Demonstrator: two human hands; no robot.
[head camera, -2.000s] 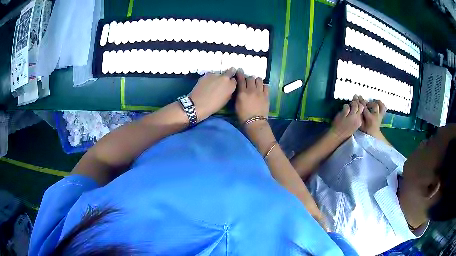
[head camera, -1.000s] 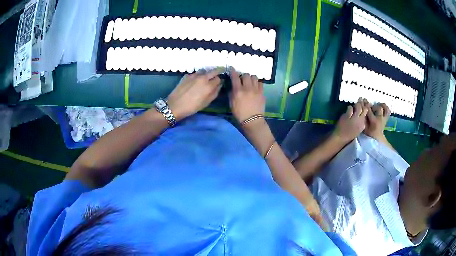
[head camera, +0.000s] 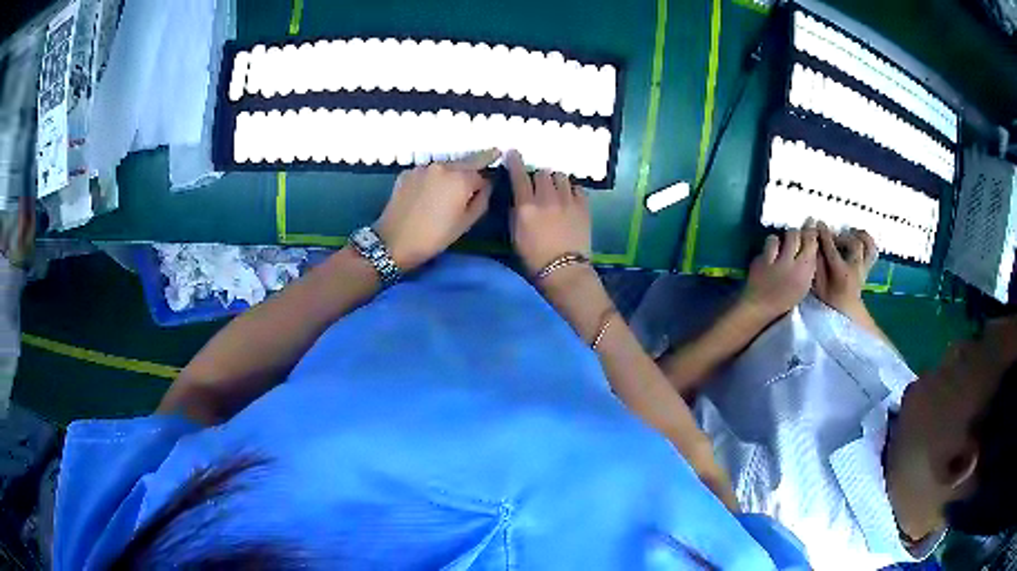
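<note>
A black parts tray lies on the green bench in front of me, with two long rows of small white parts standing in it. My left hand, with a watch on the wrist, is at the tray's front edge, its index finger stretched to the lower row. My right hand, with a bracelet, is beside it, index fingertip close to the left one at the same row. Whether the fingertips pinch a part cannot be told. One loose white part lies on the bench right of the tray.
Translucent sleeves and a white printed carton lie at left. A blue bin of crumpled plastic is below. At right a neighbour's hands touch another filled black tray; a white vented box and a dark cable are nearby.
Since two seconds ago, my left hand has moved a little left and its fingers reach along the lower row. My right fingertip has shifted slightly left. The last second shows only small finger motion.
</note>
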